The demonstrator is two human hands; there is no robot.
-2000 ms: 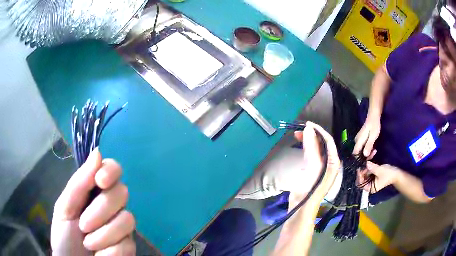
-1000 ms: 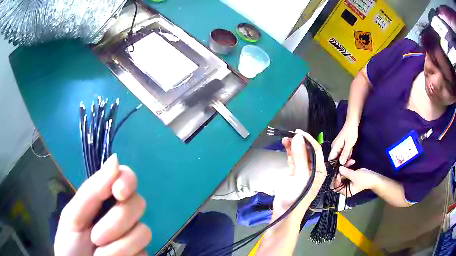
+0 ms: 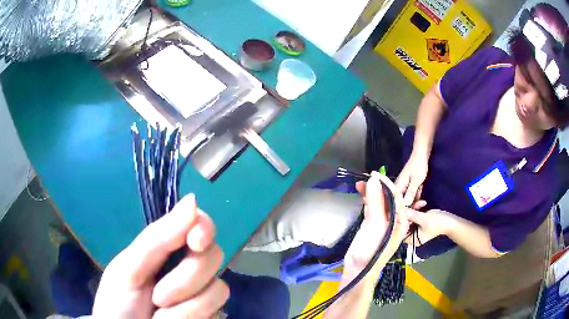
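My left hand [image 3: 171, 268] is closed around a thick bundle of black cables [image 3: 156, 180], whose pale-tipped ends fan upward over the green bench. My right hand [image 3: 374, 237] holds a few black cables between thumb and fingers. Their light tips [image 3: 344, 172] point left, past the bench edge, and the cables bend down along the wrist. The solder pot [image 3: 184, 81] sits in its metal frame behind the bundle, with a bright white centre. Both hands are apart from the pot.
A flat metal strip [image 3: 267, 152] projects from the pot's corner. A dark red-brown tub [image 3: 257, 55], a greenish-rimmed tin [image 3: 289, 42] and a translucent cup [image 3: 295, 80] stand beside it. Silver foil duct [image 3: 56, 28] hangs upper left. A seated person [image 3: 462, 143] handles black cables at right.
The view has shifted, so the pot and bench sit further left. My left hand and its bundle have moved right, closer to my right hand. Both hands keep their cables.
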